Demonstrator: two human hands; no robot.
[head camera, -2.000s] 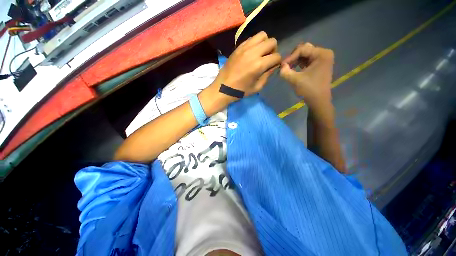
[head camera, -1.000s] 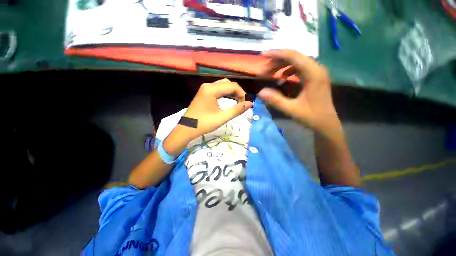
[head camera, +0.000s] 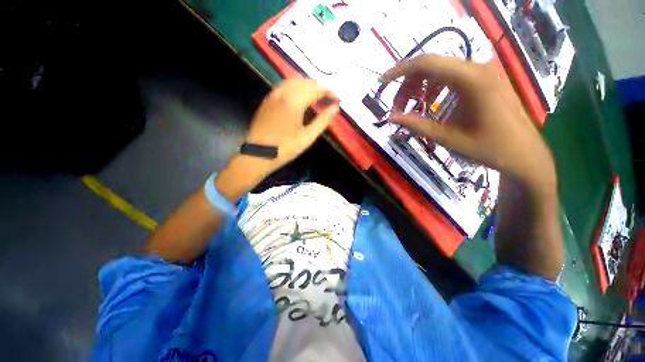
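The white panel (head camera: 318, 53) lies tilted on a red-orange pad (head camera: 424, 225) on the bench. My right hand (head camera: 481, 117) is over its middle, thumb and forefinger apart, nothing visible between them; it hides part of the electronics and wires (head camera: 424, 99). A small black piece (head camera: 375, 106) lies on the panel by its fingertips. My left hand (head camera: 288, 120) is at the panel's near edge, fingers curled and blurred; whether it holds something is unclear. A black tape strip (head camera: 259, 150) is stuck on my left wrist. A thick black cable (head camera: 449, 32) loops behind my right hand.
A second white panel (head camera: 559, 78) with electronics lies beyond on its own red-orange pad. A third, smaller-looking panel (head camera: 614, 230) is at the right on the green bench (head camera: 583, 134). Grey floor with a yellow line (head camera: 120, 201) is at the left.
The view has turned, and the panel now appears closer and tilted. My right hand has moved up over the panel. My left hand has come to its near edge, farther from my right hand.
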